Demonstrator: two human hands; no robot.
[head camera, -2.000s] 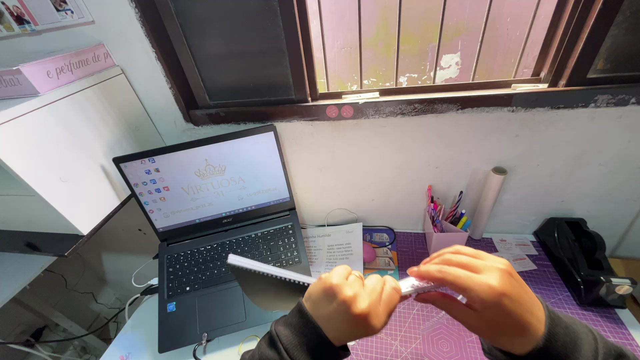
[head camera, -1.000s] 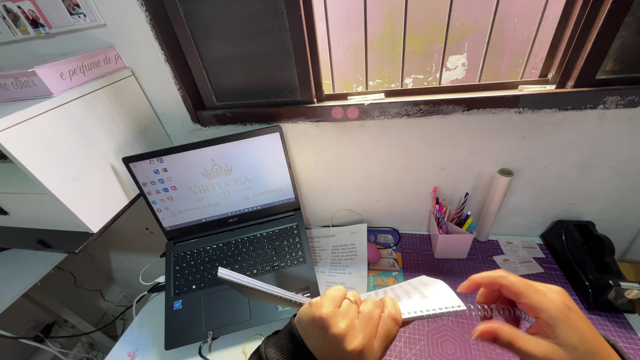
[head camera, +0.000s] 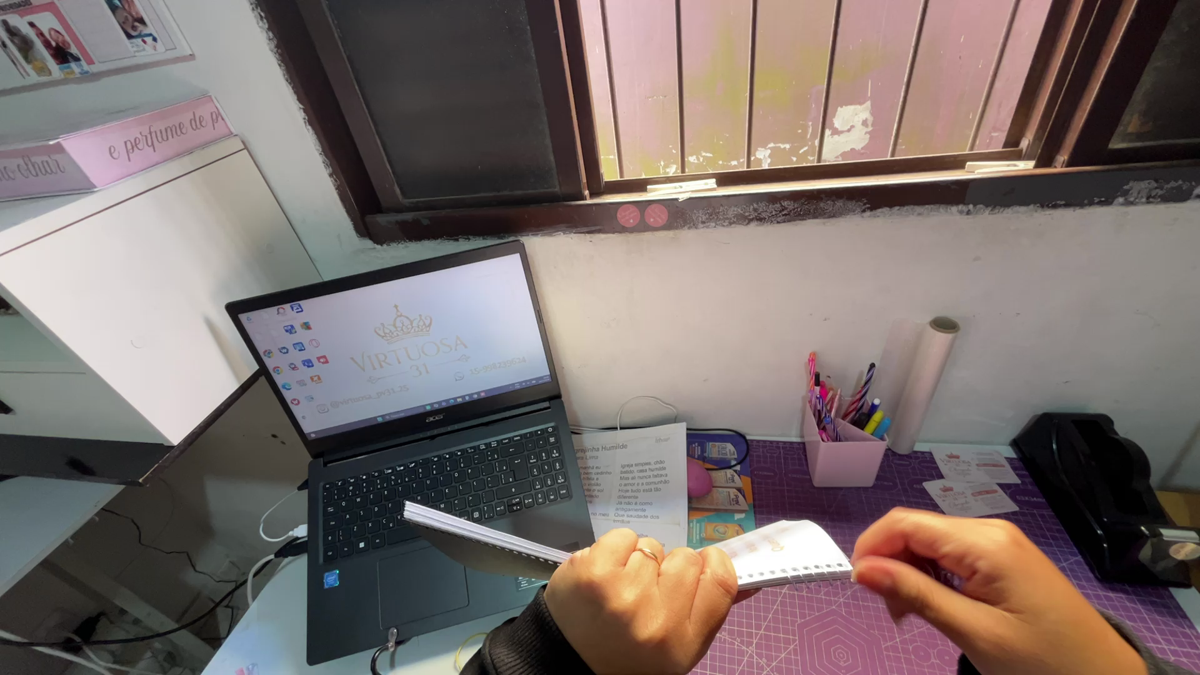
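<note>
My left hand (head camera: 642, 595) is closed around a stack of punched sheets (head camera: 787, 553), whose white top page, with a row of holes along its lower edge, shows to the right of the fist. Left of the fist juts the other part of the stack, with white page edges and a dark cover (head camera: 483, 544), above the laptop. My right hand (head camera: 975, 586) is at the right end of the white page, thumb and fingers bent close together near its corner. Whether those fingertips pinch the page or a binding coil is not plain.
An open laptop (head camera: 441, 478) stands at left. A printed sheet (head camera: 647, 478) lies beside it. On the purple cutting mat (head camera: 834, 637) are a pink pen holder (head camera: 844, 455), small cards (head camera: 970, 497) and a black tape dispenser (head camera: 1097, 497). A white roll (head camera: 923, 384) leans against the wall.
My right hand was on the stack beside my left two seconds ago, then apart from it at the right with a coil showing near its fingers. Now its fingers are closer to the page's end.
</note>
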